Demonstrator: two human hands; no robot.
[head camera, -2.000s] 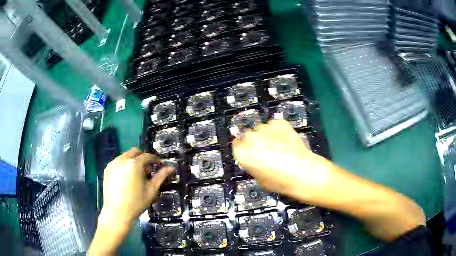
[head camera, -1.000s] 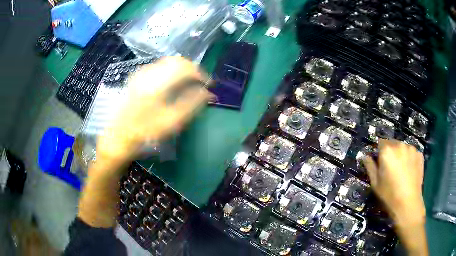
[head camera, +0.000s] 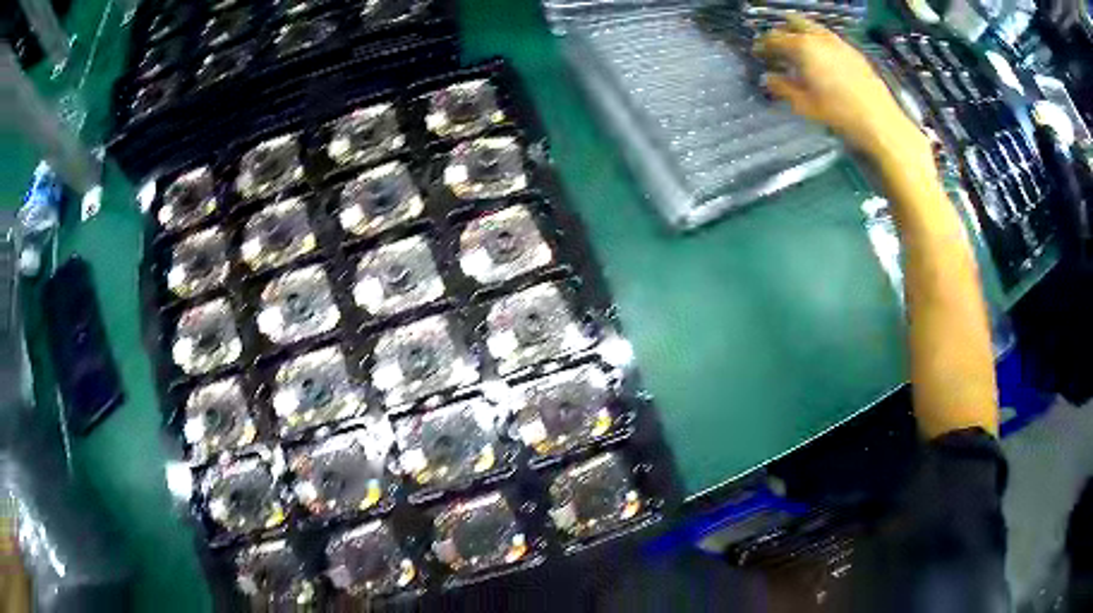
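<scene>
The black blister tray (head camera: 641, 449) lies in front of me, its pockets holding squarish silvery circuit boards (head camera: 399, 275) with round centres. My right hand (head camera: 805, 74) is at the upper right, over the far right part of the stacked clear blister trays (head camera: 731, 132). Its fingers are bent down near dark pieces there; whether they hold one is too small to tell. My left hand does not show; only a small tan patch is cut off at the lower left edge, and I cannot tell what it is.
A pile of filled black trays (head camera: 300, 90) stands beyond the working tray. A dark smartphone (head camera: 84, 341) and a bottle (head camera: 40, 204) lie at the left. Another filled black tray (head camera: 983, 156) is at the far right. Something bright blue (head camera: 719, 521) shows below the curved bench edge.
The view has swung right, so the black tray sits further left. My right hand has left the boards and reached the clear trays. My left hand, earlier over the left-side trays, has left the picture.
</scene>
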